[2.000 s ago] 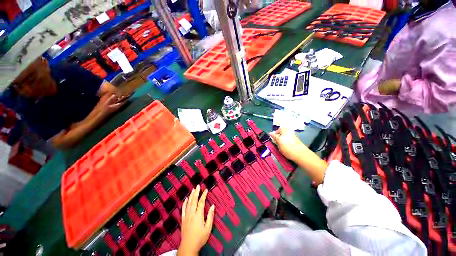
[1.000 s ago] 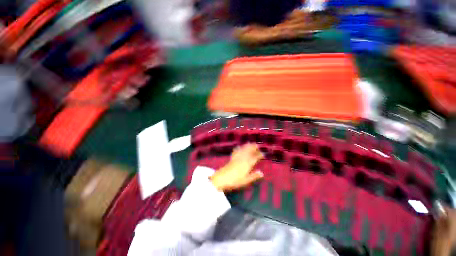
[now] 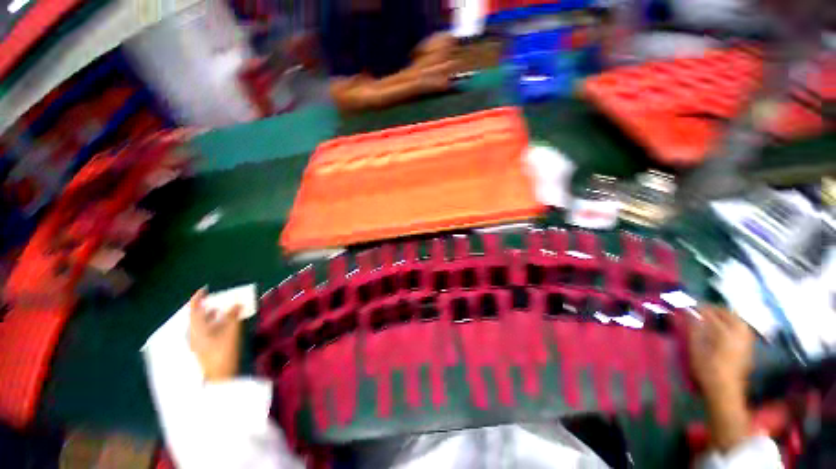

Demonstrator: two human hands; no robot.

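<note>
Crimson-strapped watches [image 3: 458, 307] with dark square faces lie side by side in a curved, overlapping band before me. My left hand [image 3: 215, 339] is over a white paper sheet with a side tab [image 3: 163, 353], left of the watches. Its fingers are bent at the sheet; blur hides whether they grip it. My right hand [image 3: 722, 348] is at the right end of the watches, fingers curled; I cannot tell whether it holds anything. Small bright white patches [image 3: 620, 320] show on watches near the right end.
An orange compartment tray [image 3: 412, 183] lies behind the watches. Blurred small bottles [image 3: 596, 212] and a white piece [image 3: 550, 176] are right of it. Papers [image 3: 779, 266] lie at the right. A blue bin [image 3: 536, 69] and a person's forearms [image 3: 394, 82] are across the bench.
The view has swung left, then partly back. My left hand has moved from over the watches to the white sheet. My right hand now shows more fully at the right end.
</note>
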